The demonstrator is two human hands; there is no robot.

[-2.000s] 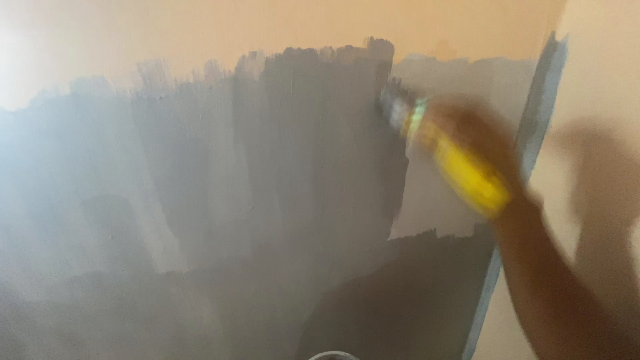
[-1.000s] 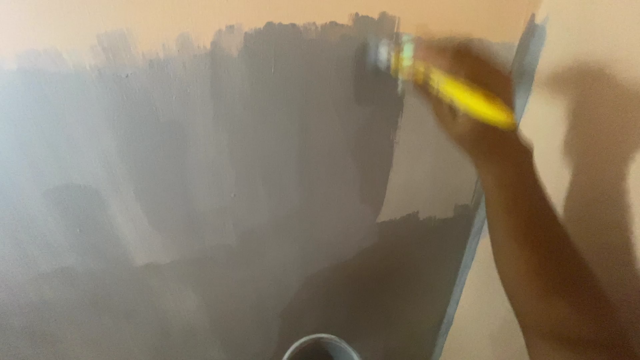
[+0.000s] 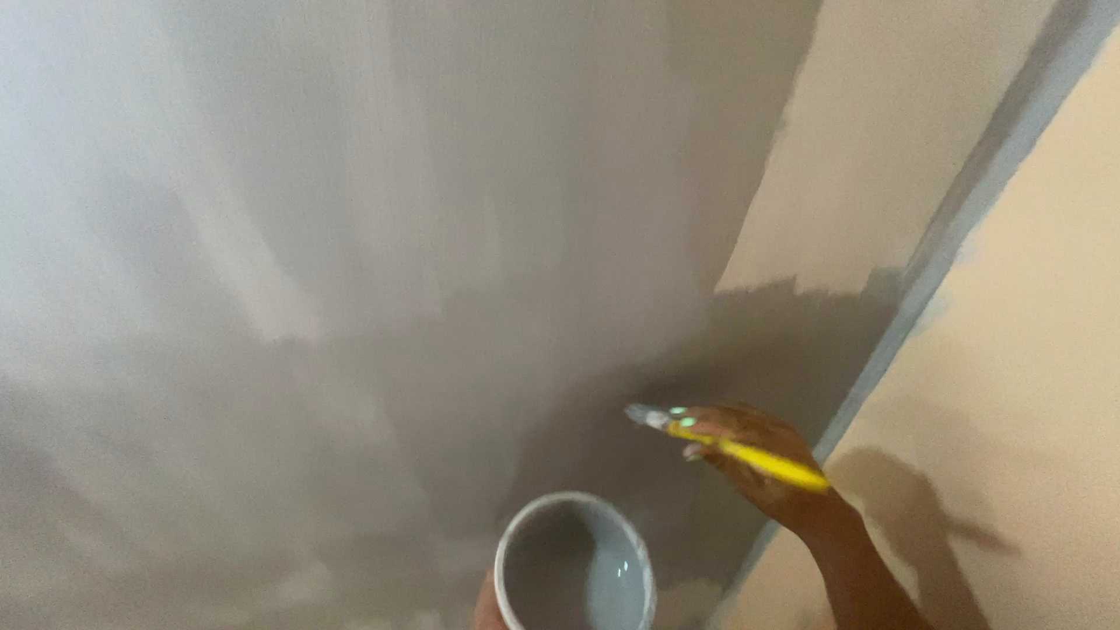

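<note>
My right hand (image 3: pixel 757 455) grips a paintbrush by its yellow handle (image 3: pixel 774 464), bristles pointing left and slightly up. The bristle end (image 3: pixel 643 415) is above and to the right of a round white container (image 3: pixel 575 497), which holds grey paint (image 3: pixel 619 569). At the container's lower left edge, part of my left hand (image 3: pixel 489 604) shows, holding it; the rest of that hand is out of view. Behind them, the wall (image 3: pixel 490 219) bears grey paint in uneven vertical strokes.
A grey painted strip (image 3: pixel 980 188) runs slantwise along the corner between two walls. The beige side wall (image 3: pixel 1041 350) is at the right, with shadows of the arm. A lighter, ragged-edged patch (image 3: pixel 840 175) lies between the darker paint and the strip.
My right hand has moved down with the brush, from the upper edge of the grey area to near the container. The view has tilted down, showing more of the container and part of my left hand.
</note>
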